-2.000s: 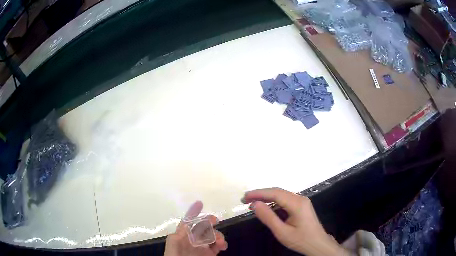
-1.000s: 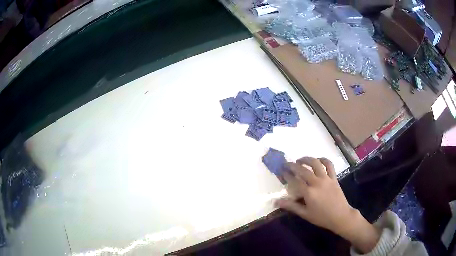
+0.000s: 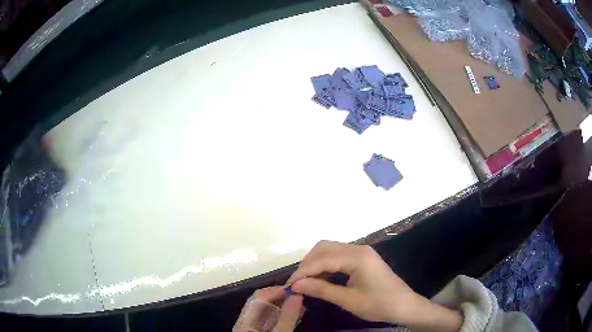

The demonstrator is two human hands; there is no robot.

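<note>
My right hand (image 3: 354, 282) is at the table's near edge, thumb and finger pinched on a small purple-blue piece (image 3: 289, 289). My left hand (image 3: 276, 311), partly cut off by the bottom edge, touches it there and holds a clear plastic case (image 3: 259, 315), seen faintly. A heap of purple-blue squares (image 3: 363, 97) lies on the right of the white surface (image 3: 195, 162). One or a few more squares (image 3: 383, 172) lie apart, nearer to me. Whether the piece is inside the case is hidden by the fingers.
Brown cardboard (image 3: 454, 84) at the right bears clear bags of small parts (image 3: 496, 39), a white strip (image 3: 472, 80) and a dark blue-purple piece (image 3: 491, 82). A dark-filled clear bag (image 3: 29, 194) is at the left. Filled cases (image 3: 532, 269) are massed low at right.
My right hand has moved left from the separate squares to meet my left hand, which has come back into view. The separate squares, first part of the heap, now lie uncovered below it.
</note>
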